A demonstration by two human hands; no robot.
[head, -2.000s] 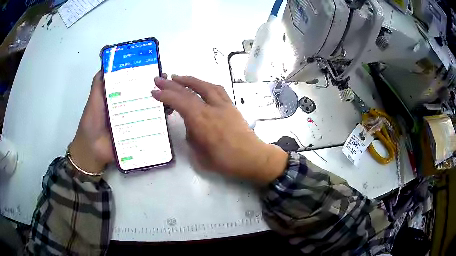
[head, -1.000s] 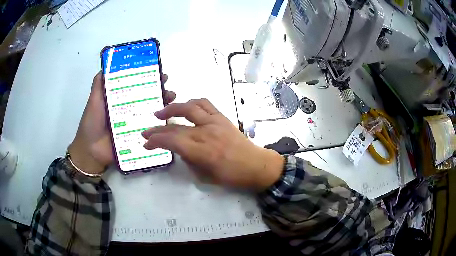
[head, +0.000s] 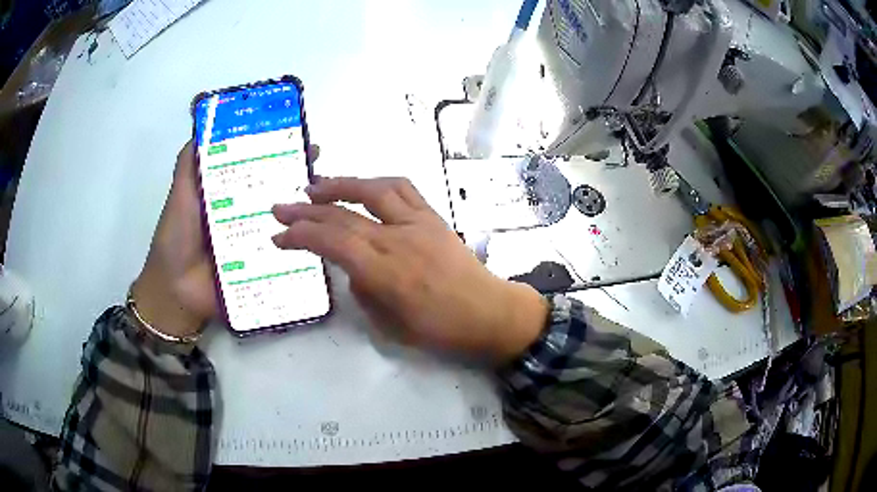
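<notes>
A smartphone (head: pixel 260 221) with a dark edge lies upright in my left hand, its lit screen showing a blue header, white page and green bars. My left hand (head: pixel 178 250) holds it from behind and the left side; fingertips show at its right edge, and most fingers are hidden behind it. My right hand (head: pixel 413 264) is over the phone's right edge, fingers apart, fingertips at the middle of the screen. It holds nothing. I cannot tell whether a fingertip touches the glass.
A white sewing machine (head: pixel 635 67) stands right of my hands, with its needle plate (head: pixel 510 192) and a glowing lamp (head: pixel 495 96). Orange-handled scissors (head: pixel 739 274) and a hang tag (head: pixel 688 276) lie further right. A printed sheet (head: pixel 149 21) is at far left. A white bottle (head: pixel 13 306) is at the left edge.
The list on the screen has shifted. My right hand moved down the screen, then slightly up again, fingers still spread. My left hand and the phone have stayed nearly in place.
</notes>
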